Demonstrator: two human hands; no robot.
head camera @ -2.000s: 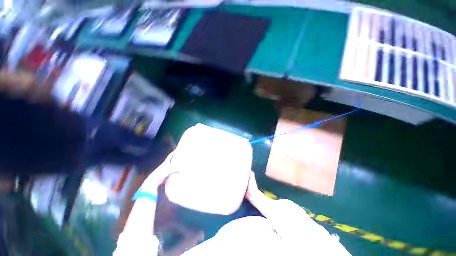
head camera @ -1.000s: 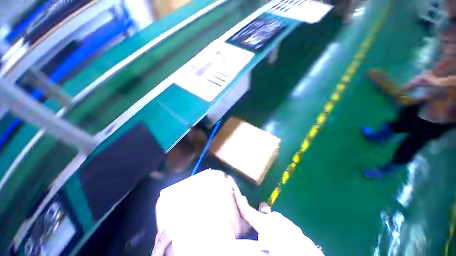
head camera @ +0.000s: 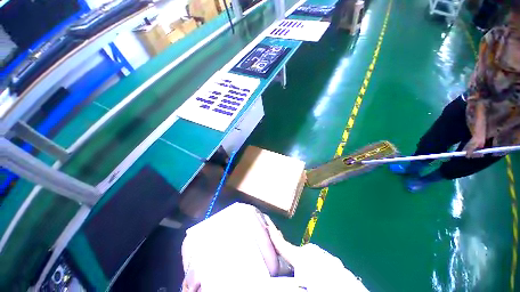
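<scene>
A pale stool seat [head camera: 225,245] with rounded corners is held close in front of my body at the lower middle, washed out by glare. My right hand [head camera: 276,236] holds its right side. My left hand [head camera: 193,280] is at its lower left edge, mostly cut off by the picture's bottom. A blue cord [head camera: 219,185] runs from beyond the seat up towards the bench edge. The stool's underside is hidden.
A carton [head camera: 265,175] lies on the floor past the stool. A person [head camera: 496,91] at the right holds a pole with a flat mop [head camera: 353,164] beside it. The green bench [head camera: 174,145] at the left bears a black mat [head camera: 134,219], parts trays [head camera: 221,101] and an open laptop [head camera: 262,59].
The view has swung from the bench at the left to the aisle. The mop has come across to beside the carton and the person is nearer. The stool stays in my hands.
</scene>
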